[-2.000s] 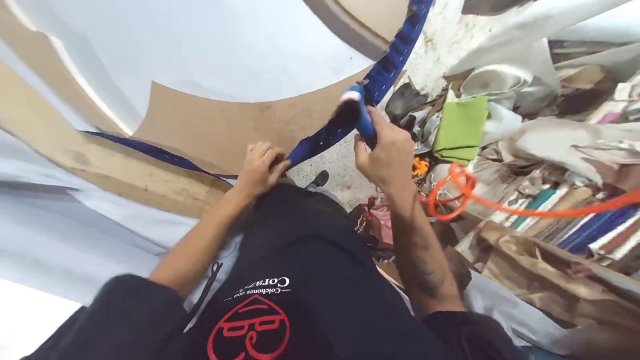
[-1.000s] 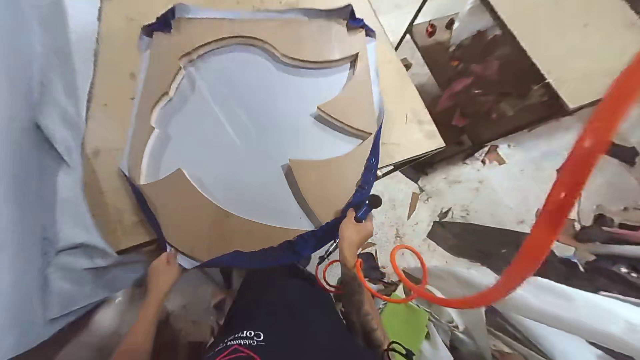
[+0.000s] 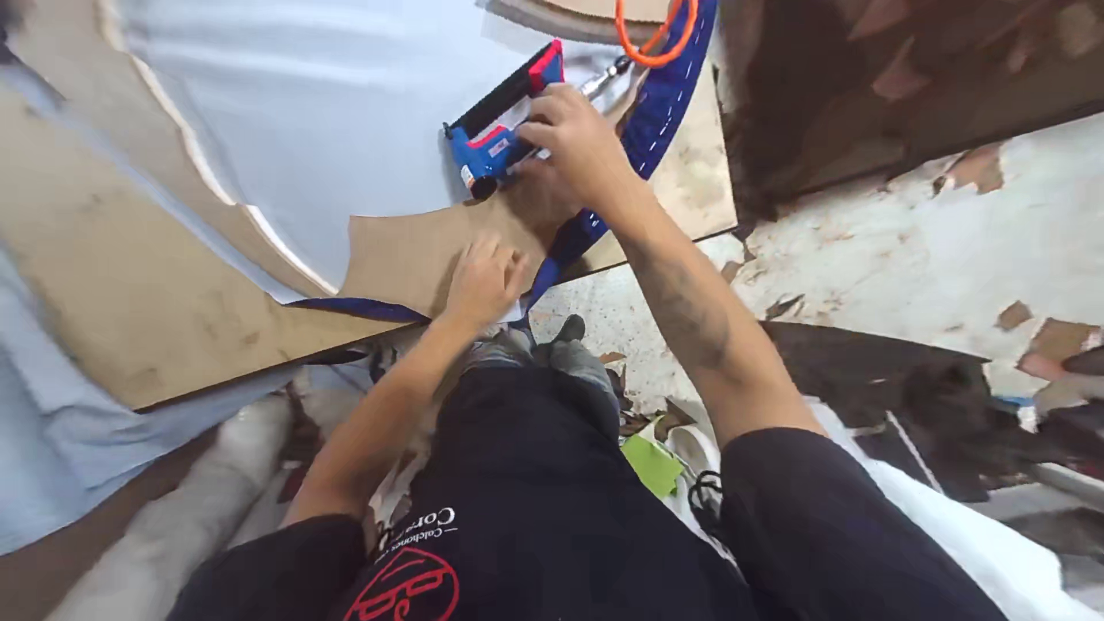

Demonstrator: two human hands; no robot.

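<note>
My right hand [image 3: 565, 138] is on the handle of a blue and red pneumatic stapler [image 3: 487, 155], which lies over the pale fabric inside the cut-out frame. It is unclear whether the fingers are closed around it. An orange coiled air hose [image 3: 660, 59] runs to its metal fitting. My left hand [image 3: 485, 280] rests on the brown board of the frame [image 3: 401, 250], near its lower edge, with the fingers bent and nothing visible in them. Dark blue fabric [image 3: 668, 103] is folded over the frame's right edge, with a row of staples along it. More blue fabric [image 3: 366, 308] shows along the lower left edge.
A wooden tabletop [image 3: 172, 345] supports the frame. Light blue-grey cloth [image 3: 78, 414] hangs at the left. Dark sheets [image 3: 871, 379] and scraps lie on the floor at the right, with a green piece [image 3: 653, 464] near my body.
The stapler, held in my right hand at the frame's edge before, is now over the pale fabric inside the frame. My left hand has moved from the lower left corner onto the board.
</note>
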